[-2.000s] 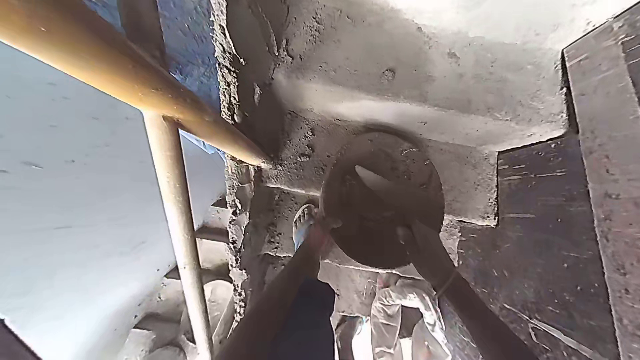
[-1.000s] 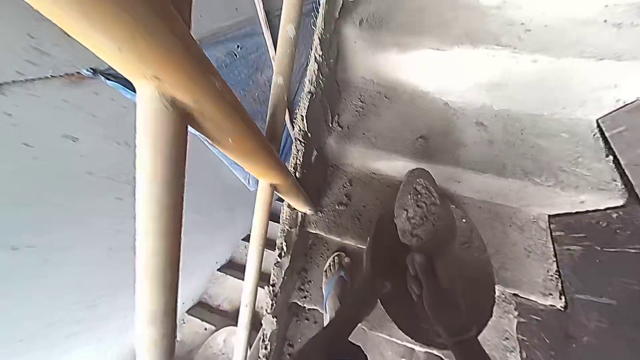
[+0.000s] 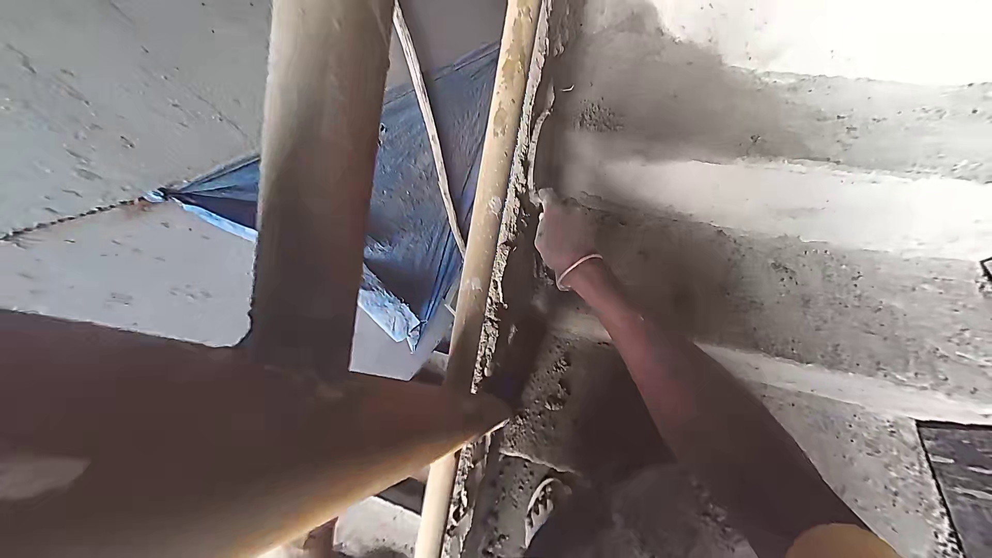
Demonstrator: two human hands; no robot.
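Observation:
My right hand (image 3: 566, 232), with a pale band round its wrist, reaches up to the rough mortar edge (image 3: 496, 310) along the side of the concrete stairs (image 3: 775, 294). Its fingers look curled. Whether the trowel is in it is hidden by the hand and shadow. The forearm crosses the steps from the lower right, where a yellowish sleeve shows. My left hand is not in view. Dark shadow covers the area below my arm, and the round pan cannot be made out there.
A thick pole (image 3: 325, 170) and a large slanting pole (image 3: 194, 442) stand close on the left. A thinner pole (image 3: 484, 194) runs beside the mortar edge. Behind them hangs a blue sheet (image 3: 418, 186). Part of a foot (image 3: 542, 508) shows low down.
My right hand, earlier over the round pan with a mortar-loaded trowel, has moved to the stair edge. My left hand has left the view. The view has shifted toward the poles.

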